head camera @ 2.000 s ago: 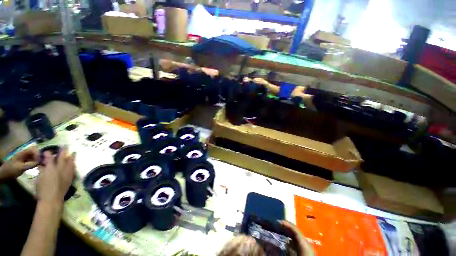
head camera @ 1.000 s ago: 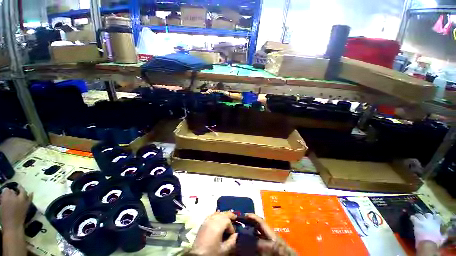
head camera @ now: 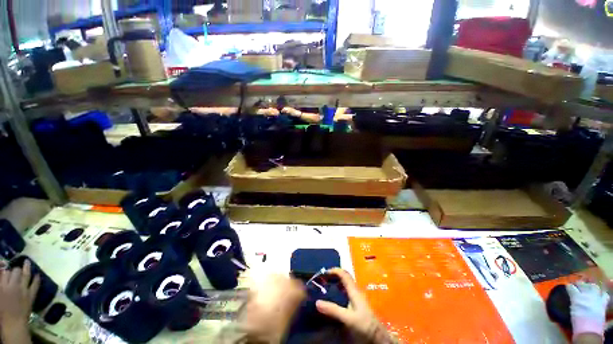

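My right hand [head camera: 349,310] holds a dark speaker housing [head camera: 314,310] at the bottom centre; pale wires stand out of its top. My left hand [head camera: 272,306] is blurred, at the housing's left side; whether it grips the housing or something else cannot be told. A dark rounded pad [head camera: 315,259] lies flat on the bench just beyond the hands. A group of several dark housings [head camera: 149,259] with white rings stands to the left, some with thin wires. A grey metallic fixture [head camera: 222,306] lies between the group and my left hand.
Two stacked cardboard trays [head camera: 316,183] stand at centre, another tray [head camera: 497,207] at right. An orange printed sheet [head camera: 427,292] covers the bench. A neighbour's gloved hand [head camera: 589,306] is at far right, another person's hand [head camera: 17,295] at far left. A green-topped shelf [head camera: 302,87] crosses behind.
The view has swung right and settled. The housing in my hands now shows pale wires at its top. My left hand has shifted left and blurred. The neighbour's gloved hand now rests on a dark piece.
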